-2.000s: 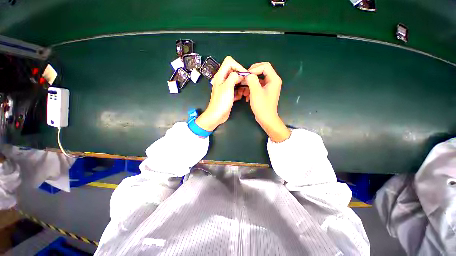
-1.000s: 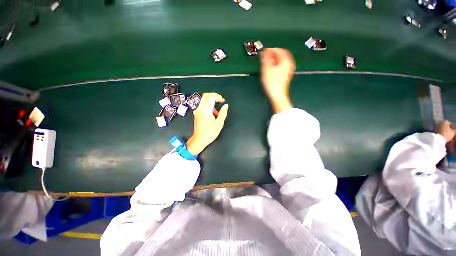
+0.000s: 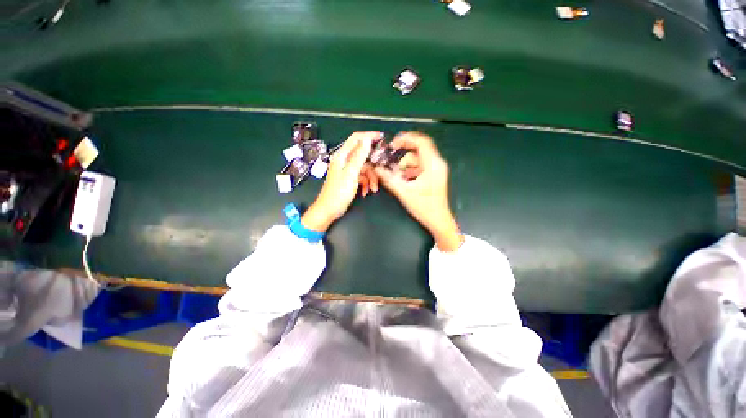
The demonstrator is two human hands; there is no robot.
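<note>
A small black electronic unit (image 3: 381,153) is held between both hands above the bench. My left hand (image 3: 345,175) has its fingers on the unit's left side, with a blue strap on the wrist. My right hand (image 3: 423,180) grips the unit from the right, fingers bent. The unit is partly hidden by the fingers. A pile of black square units (image 3: 312,152) with white tabs (image 3: 284,183) lies just left of my left hand; its right part is partly covered by that hand.
Beyond the pale line, the green conveyor belt (image 3: 245,57) carries several spaced units, one with a pale face (image 3: 406,80). A white box (image 3: 92,202) with a cord lies at the left. Another person's sleeve (image 3: 703,286) is at the right edge.
My right hand has come back from the belt and meets my left hand at a unit. A belt unit near where it reached is gone; others have shifted right.
</note>
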